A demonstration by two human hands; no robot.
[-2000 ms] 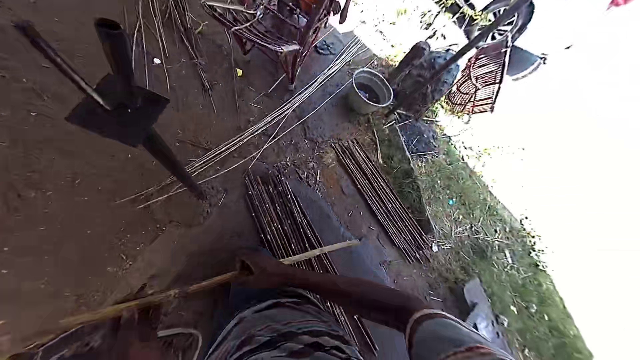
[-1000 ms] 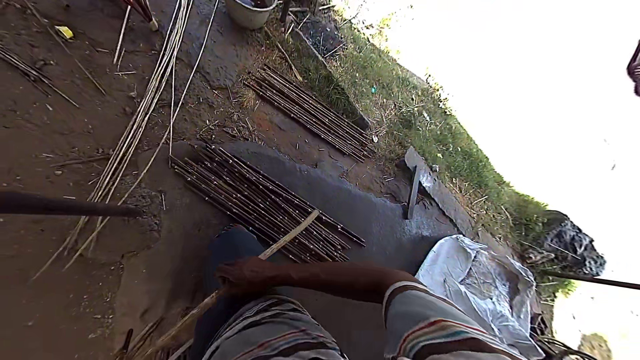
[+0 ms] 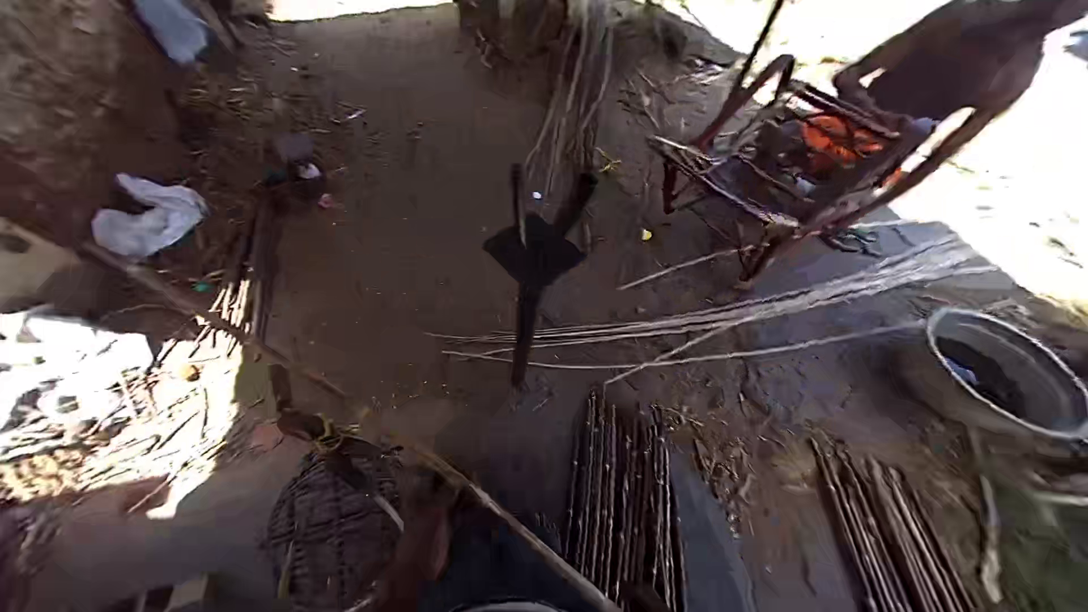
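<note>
A long pale stick [image 3: 518, 523] slants down to the bottom edge. Beside its lower part, low in the head view, is a blurred brown shape that looks like my left hand [image 3: 416, 540]; its grip is unclear. A dark shape at the bottom edge near the stick's lower end may be part of my right hand, too dark to make out. Just right of the stick lies a bundle of dark canes [image 3: 625, 501], with a second cane bundle [image 3: 892, 527] farther right. A dark metal post with a plate and tubes [image 3: 534, 255] stands ahead. Long thin pale strips [image 3: 765, 302] cross the ground behind its foot.
A cane chair frame [image 3: 765, 204] with orange material on it stands at the upper right. Below it is a round tub [image 3: 939, 340]. A dark woven round piece [image 3: 331, 527] is at the lower left. Plastic sheeting [image 3: 149, 217] and cane scraps lie at the left.
The view has swung far to the left since one second ago. The hand and striped sleeve, plain on the stick before, are no longer clearly visible.
</note>
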